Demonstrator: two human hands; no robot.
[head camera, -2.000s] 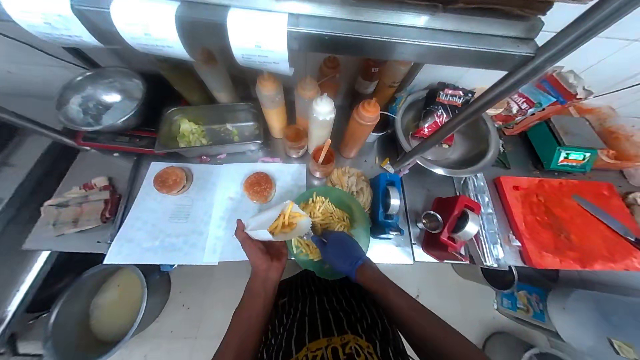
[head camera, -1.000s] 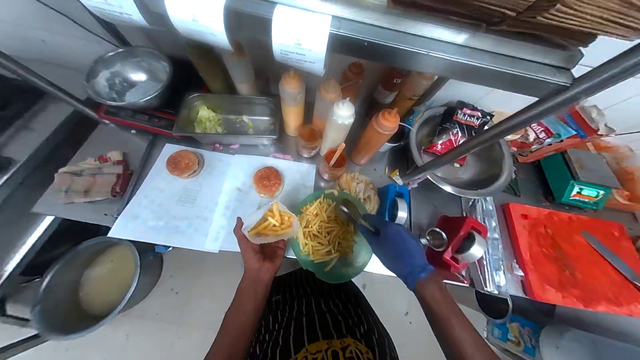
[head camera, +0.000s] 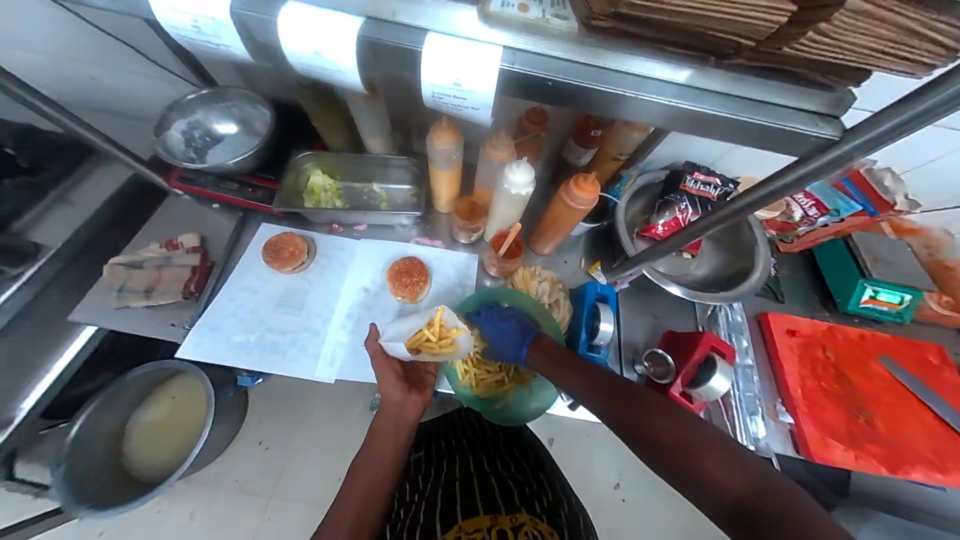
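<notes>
My left hand (head camera: 403, 373), bare, holds a white paper pouch (head camera: 394, 335) with french fries (head camera: 435, 337) showing at its mouth. The pouch is at the left rim of a green bowl (head camera: 517, 409). Inside the bowl, my right hand (head camera: 501, 330) in a blue glove is over a heap of fries (head camera: 487, 375); its fingers are partly hidden, and whether they hold the metal tool seen earlier cannot be told. Two burgers with seeded buns, one at the left (head camera: 286, 253) and one nearer the pouch (head camera: 409, 280), rest on white paper sheets (head camera: 300, 322).
Sauce squeeze bottles (head camera: 566, 212) and a steel tray with lettuce (head camera: 364, 214) line the back. To the right are a blue metal-cored dispenser (head camera: 592, 324), a red one (head camera: 694, 371), a steel bowl (head camera: 742, 262) and a red cutting board (head camera: 862, 405) with a knife (head camera: 921, 391). A steel shelf (head camera: 675, 90) hangs above.
My right hand, with a metal tool at the bowl's right side one second ago, has moved left over the fries beside the pouch. My left hand still holds the pouch.
</notes>
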